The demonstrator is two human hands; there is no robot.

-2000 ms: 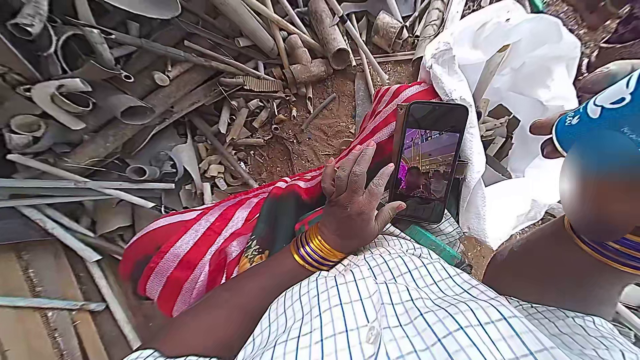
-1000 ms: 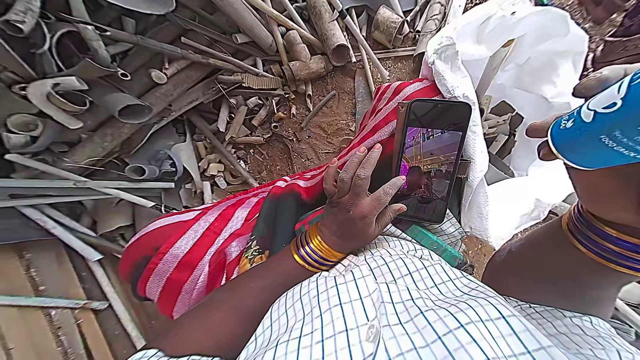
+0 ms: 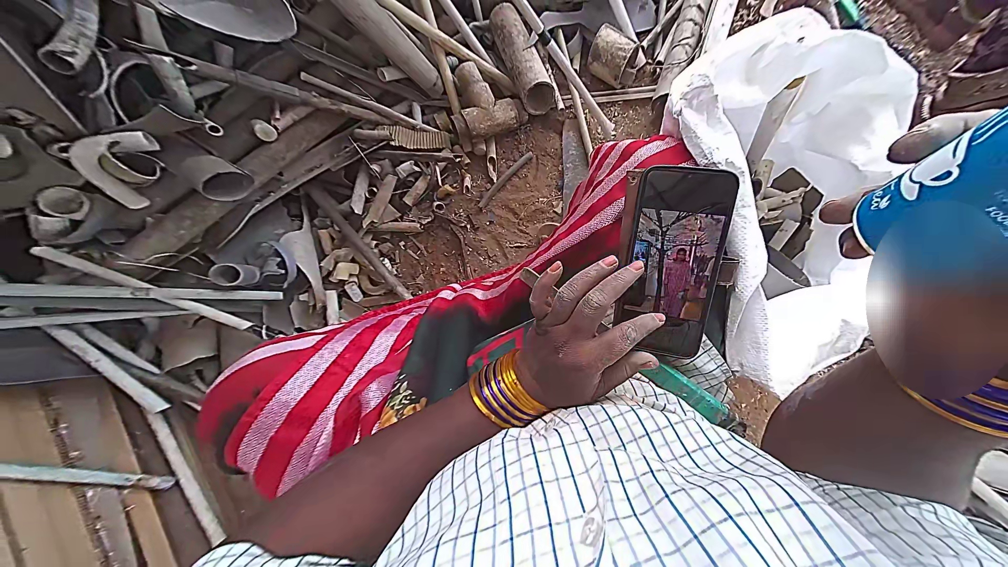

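Fingers spread, my left hand (image 3: 587, 331) lies over the left edge of a smartphone (image 3: 685, 260), with fingertips at its lit screen. The phone rests tilted on my lap, on red and white striped cloth (image 3: 346, 386), and its screen shows a picture of a standing person. At the right edge, my right hand (image 3: 929, 142) is closed around a blue paper cup (image 3: 945, 185) that bears a white cup drawing. A blurred patch hides part of that hand and the cup's lower part. Bangles circle both wrists. A green object (image 3: 693, 394) sits below the phone.
Cut pipes and fittings (image 3: 520, 63) lie heaped across the left and top. An open white sack (image 3: 850, 102) with pipe scraps inside stands right of the phone. Brown soil (image 3: 504, 228) shows beyond my lap. Brown ribbed boards (image 3: 79, 441) lie at lower left.
The picture on the phone's screen has changed from a purple-lit scene to a standing person. My left fingers have shifted a little to the right over the screen.
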